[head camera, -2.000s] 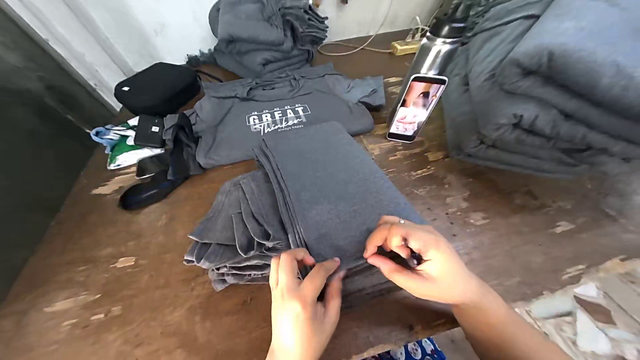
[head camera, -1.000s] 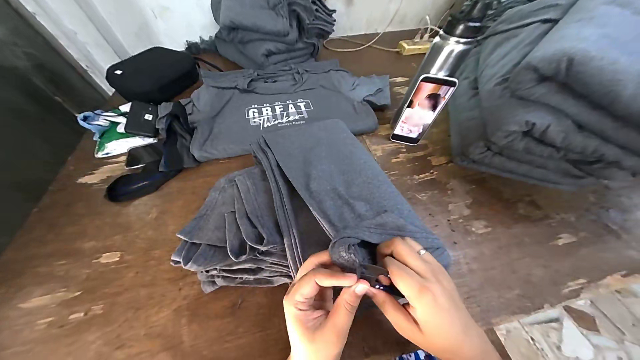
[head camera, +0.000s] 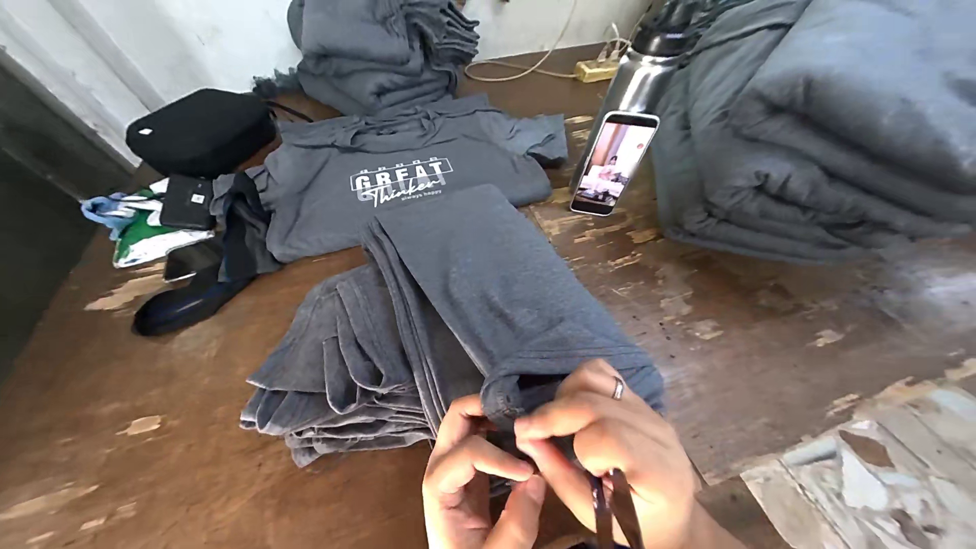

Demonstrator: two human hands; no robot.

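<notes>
A stack of folded grey shirts (head camera: 496, 282) lies at the centre of the table. My left hand (head camera: 480, 480) pinches the hemmed edge at the near end of the top shirt. My right hand (head camera: 610, 450), with a ring on one finger, works against the same edge and has a small dark-handled tool, perhaps thread snips (head camera: 614, 507), in its palm. The fingertips of both hands almost meet; the cloth between them is partly hidden. Left of the stack are more folded grey garments (head camera: 343, 366). Behind it lies a grey printed T-shirt (head camera: 473, 152).
A phone (head camera: 614, 164) leans on a steel bottle (head camera: 637, 84), right of the T-shirt. Large grey cloth bundles (head camera: 823, 137) fill the back right. A black case (head camera: 202, 131), dark pouch and small items lie at left. A yellow power strip (head camera: 596, 71) sits at the back.
Two seconds ago my hands were apart on the stack's near edge; now they are together at the lifted hem. The tool's handles now show below my right palm.
</notes>
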